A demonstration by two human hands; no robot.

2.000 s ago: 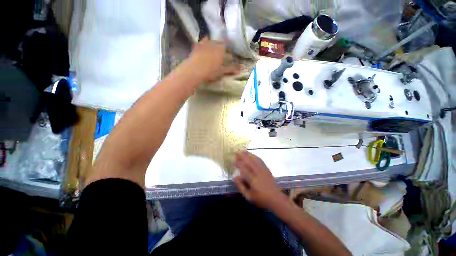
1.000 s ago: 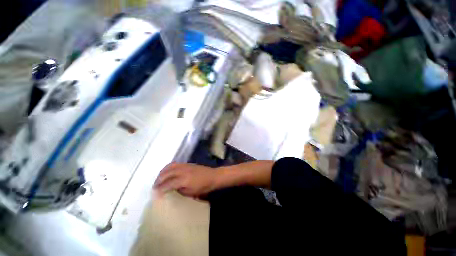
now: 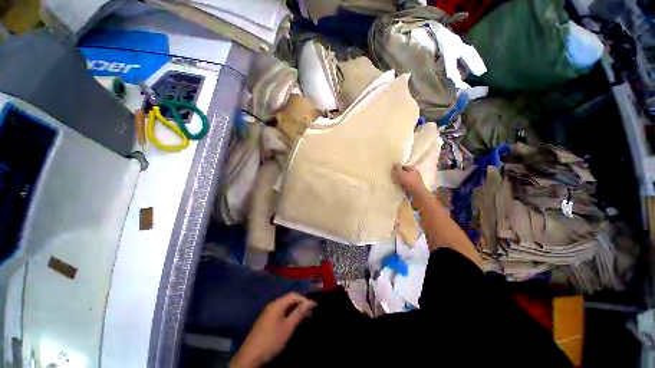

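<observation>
A tan fabric panel (image 3: 345, 176) with a white rim lies tan side up on the heap right of the sewing table. My right hand (image 3: 408, 177) is at the panel's right edge, with its fingertips closed on the edge. My left hand (image 3: 281, 321) is low in the picture, left of the panel and apart from it. It looks empty, with a gap between thumb and fingers.
The white sewing table (image 3: 133, 266) is at left, with part of the machine (image 3: 57, 187), yellow-and-green scissors (image 3: 169, 128) and small brown patches (image 3: 146, 218). Stacked tan pieces (image 3: 546, 215) lie at right. A green bundle (image 3: 528, 47) is behind.
The view has swung right, from the machine to the heap. The tan panel has moved from the table edge onto the heap, over the white piece. My left hand has come into view.
</observation>
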